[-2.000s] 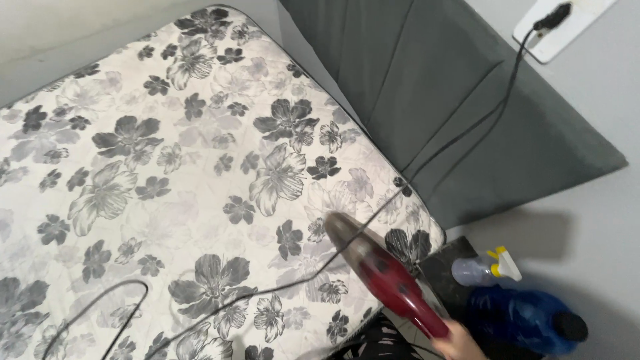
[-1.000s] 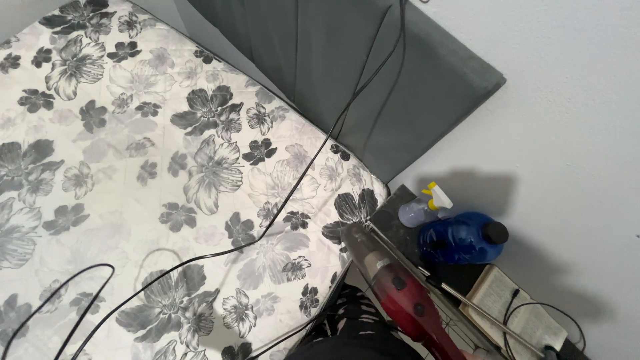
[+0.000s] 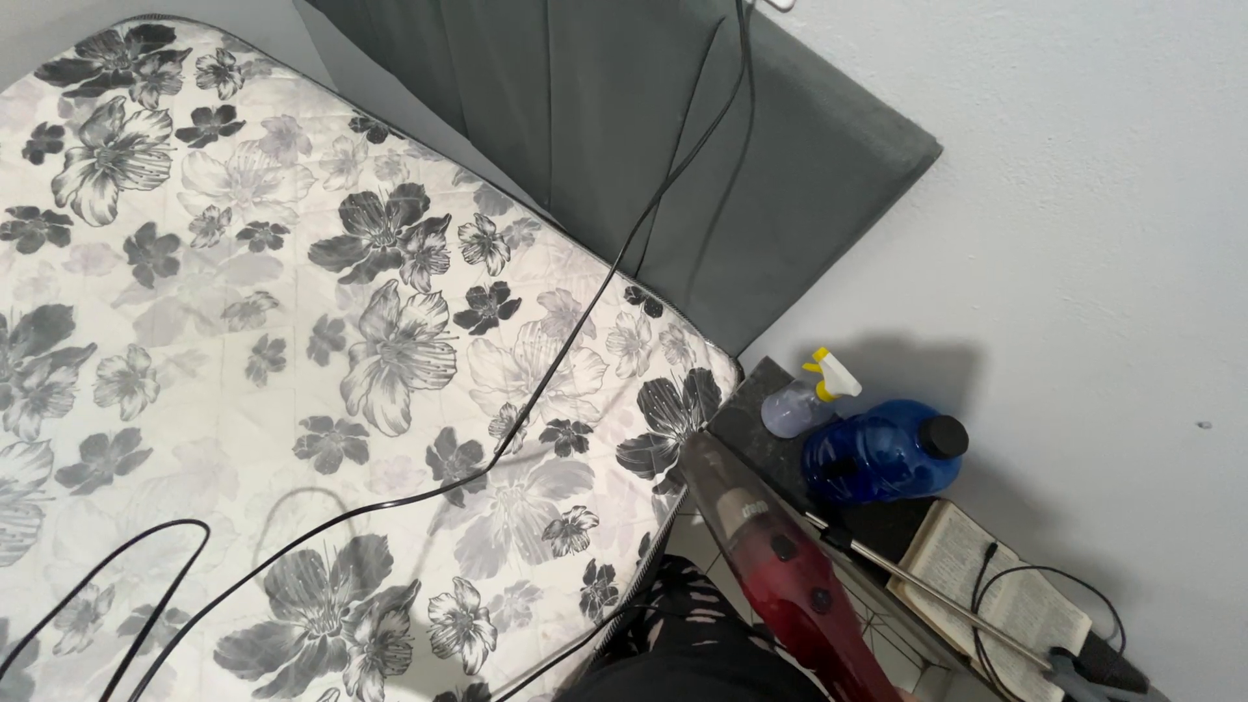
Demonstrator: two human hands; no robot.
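A red handheld vacuum cleaner (image 3: 795, 585) with a smoky clear nozzle reaches up from the bottom edge. Its tip is at the side edge of the floral mattress (image 3: 390, 361), close to the corner beside the nightstand. Only a sliver of my right hand (image 3: 907, 695) shows at the bottom edge, on the vacuum's handle; the fingers are out of frame. My left hand is not in view. A black power cord (image 3: 556, 361) runs across the mattress and up over the grey headboard.
On the dark nightstand (image 3: 751, 414) stand a spray bottle (image 3: 795, 408) with a yellow and white trigger and a blue bottle (image 3: 877, 453) with a black cap. An open book (image 3: 975, 575), a metal rod (image 3: 951, 595) and a thin cable lie there too. The padded headboard (image 3: 780, 175) meets the wall.
The vacuum's nozzle has moved from over the mattress top to the mattress edge near the corner. The view has shifted, bringing the open book and rod into sight.
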